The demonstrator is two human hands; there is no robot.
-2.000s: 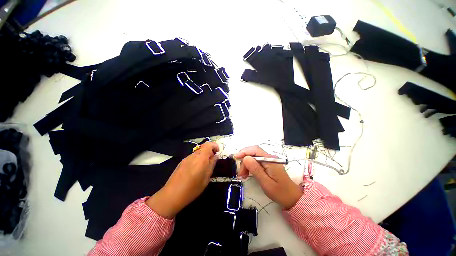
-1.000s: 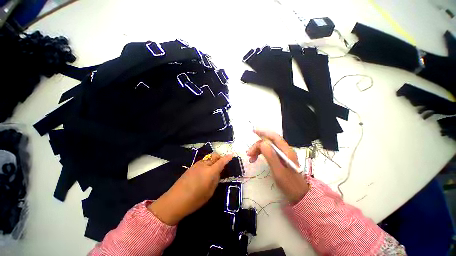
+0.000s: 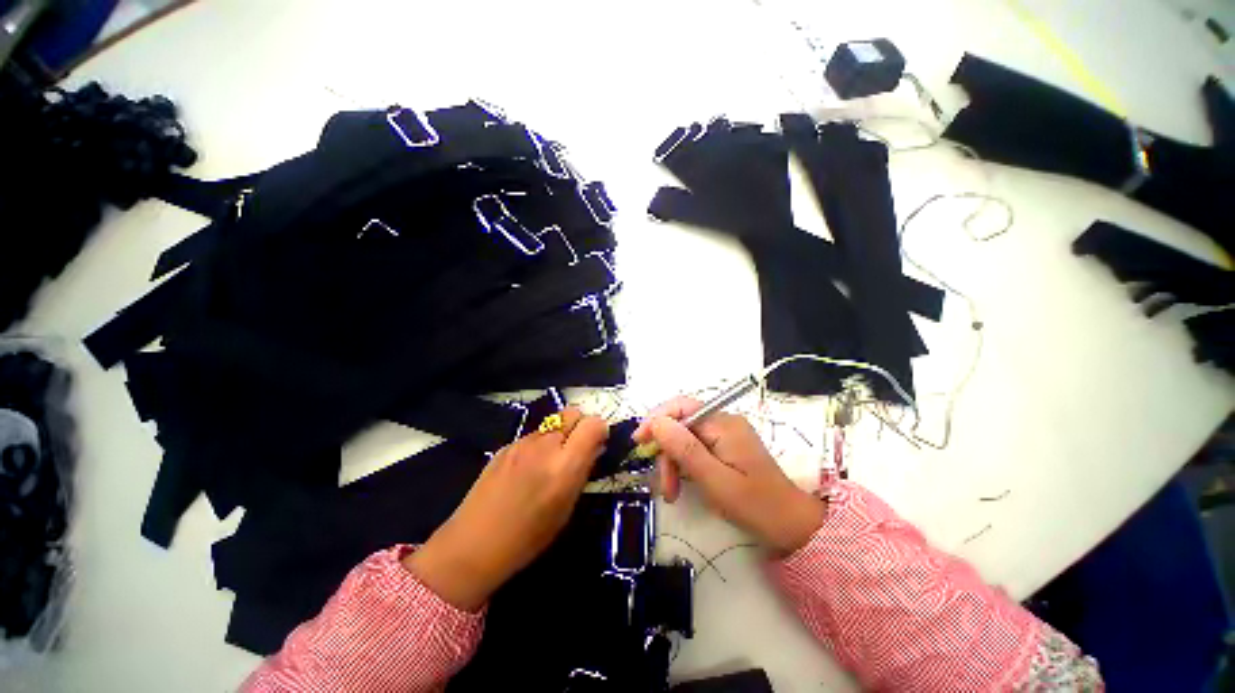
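A large pile of overlapping black straps [image 3: 406, 298] lies in front of me and to the left, with pale rectangular outlines at the right ends. My left hand [image 3: 531, 474] pinches the end of a black strap [image 3: 619, 444] between thumb and finger; a yellow ring-like item shows on a finger. My right hand [image 3: 718, 467] holds a slim metallic pen-shaped tool [image 3: 723, 402] like a pen. Its yellowish lower end is at the strap end by my left fingertips. A whitish cord runs from its upper end to the right. The exact tip contact is hidden.
A smaller bundle of black straps [image 3: 810, 271] lies beyond my right hand. A black box-shaped adapter [image 3: 864, 66] with wire stands behind it. More black straps [image 3: 1043, 129] lie far right. A clear bag of black parts [image 3: 34, 487] is at the left edge. Loose threads lie on the white table [image 3: 935, 569].
My right hand has come back left to the strap end after moving away from it. The tool has swung so its upper end points up and right, and its cord now arches above the hand.
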